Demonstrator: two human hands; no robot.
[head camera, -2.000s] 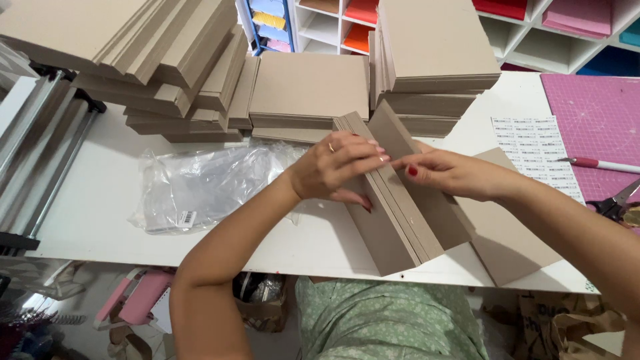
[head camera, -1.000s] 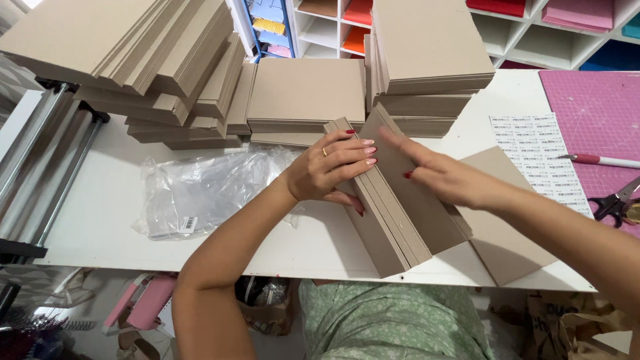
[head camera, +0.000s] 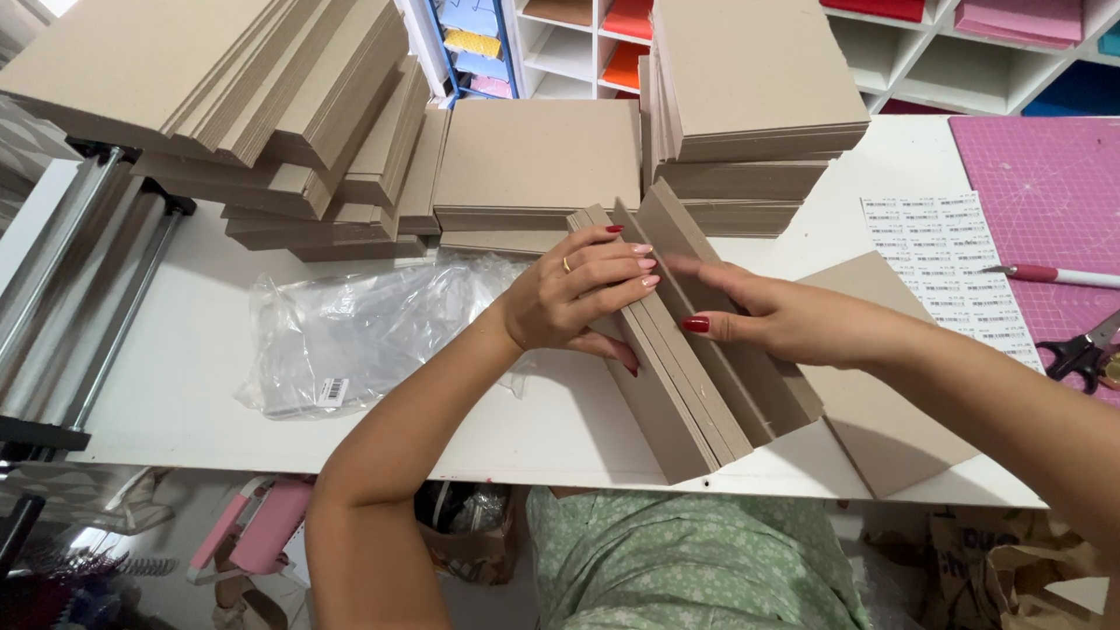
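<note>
My left hand (head camera: 595, 289) is closed over the top edges of an upright bundle of grey-brown chipboard sheets (head camera: 669, 376), thumb on the near side and fingers across. To the right of the bundle, my right hand (head camera: 744, 315) has its thumb and a finger at a leaning chipboard sheet (head camera: 735, 359); its fingertips are partly behind that sheet and blurred. Another chipboard sheet (head camera: 884, 376) lies flat under my right forearm. Behind the hands stands a low chipboard stack (head camera: 538, 157).
Tall chipboard stacks stand at the left (head camera: 157, 70) and back right (head camera: 761, 79). A clear plastic packet (head camera: 350, 332) lies left of the hands. At right are a label sheet (head camera: 954, 271), a craft knife (head camera: 1050, 275), scissors (head camera: 1081, 350) and a pink cutting mat (head camera: 1050, 175).
A thin sheet now stands apart from the bundle, between it and the leaning sheet. My right hand has moved in against the sheets; my left hand has stayed on the bundle.
</note>
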